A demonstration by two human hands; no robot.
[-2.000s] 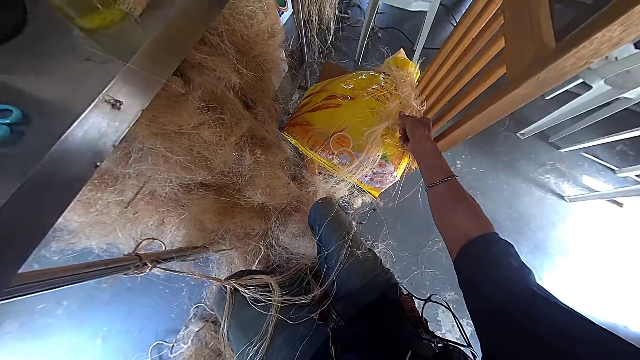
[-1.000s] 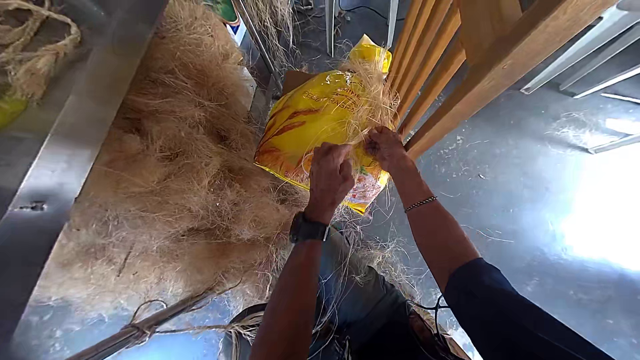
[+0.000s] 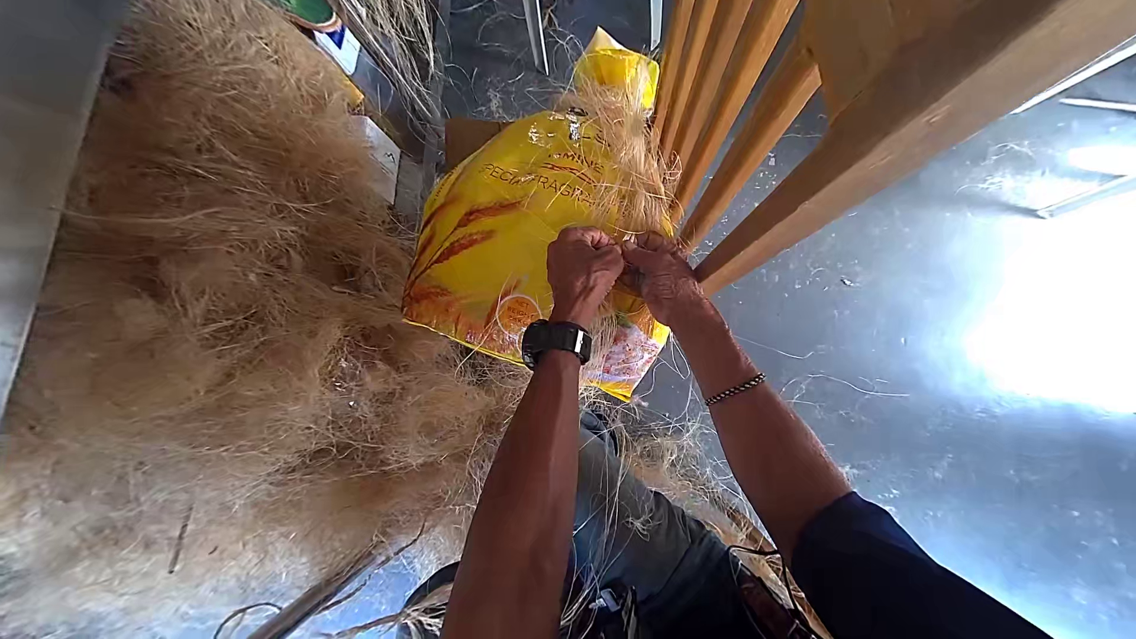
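Note:
My left hand (image 3: 584,271), with a black watch at its wrist, is closed above a yellow printed sack (image 3: 497,213). Against it, thumb side to thumb side, is my right hand (image 3: 658,273), its fingers pinched on thin strands. A bundle of pale plant fibers (image 3: 632,169) hangs over the sack's right part, just beyond both hands. The left fingers appear to grip the same fibers, though the fist hides most of what is in it. Loose strands trail below the hands toward my legs.
A big heap of tangled brown fiber (image 3: 231,266) fills the left side, beside a metal edge (image 3: 44,177). A slatted wooden frame (image 3: 852,169) slants across the upper right. A wooden pole (image 3: 319,590) lies at the bottom. Stray fibers lie on the grey floor (image 3: 852,373).
My left hand, out of view two seconds ago, has come in over the sack and met my right hand at the fibers. The view has shifted somewhat.

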